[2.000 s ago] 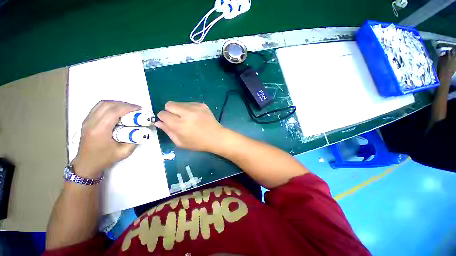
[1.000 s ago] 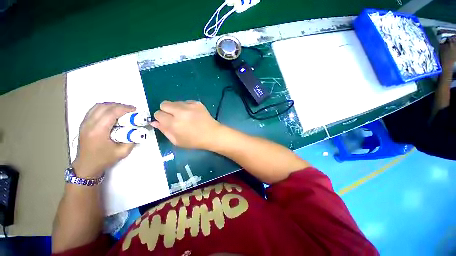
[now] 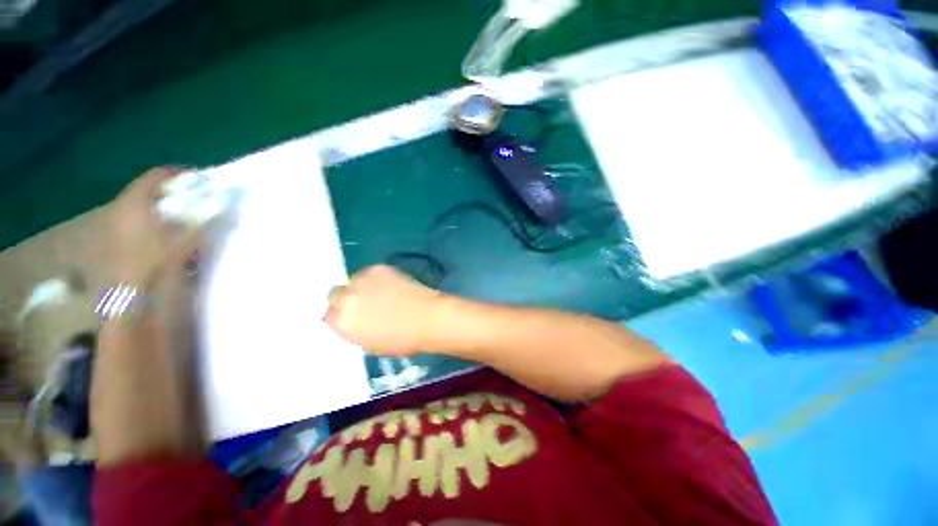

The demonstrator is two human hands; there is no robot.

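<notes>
The frame is blurred. My left hand (image 3: 149, 231) is at the far left edge of the white sheet (image 3: 273, 308), with white handheld units (image 3: 195, 197) at its fingers. My right hand (image 3: 381, 311) is low over the sheet's right edge, fingers closed together; a plug in its fingertips cannot be made out. A black cable (image 3: 453, 211) loops over the green mat behind it. The black box (image 3: 528, 183) shows a small light, and the round metal-faced part (image 3: 477, 114) sits above it.
A second white sheet (image 3: 710, 164) lies at the right, with a blue bin (image 3: 823, 92) of white pieces beyond it. White units (image 3: 535, 10) with straps lie on the green belt at the top. Blurred dark and white items (image 3: 72, 380) are at the left. A blue stool (image 3: 833, 303) stands below.
My left hand has moved up and left with the white units, away from my right hand. My right hand has moved down and slightly right. The view has shifted and blurred.
</notes>
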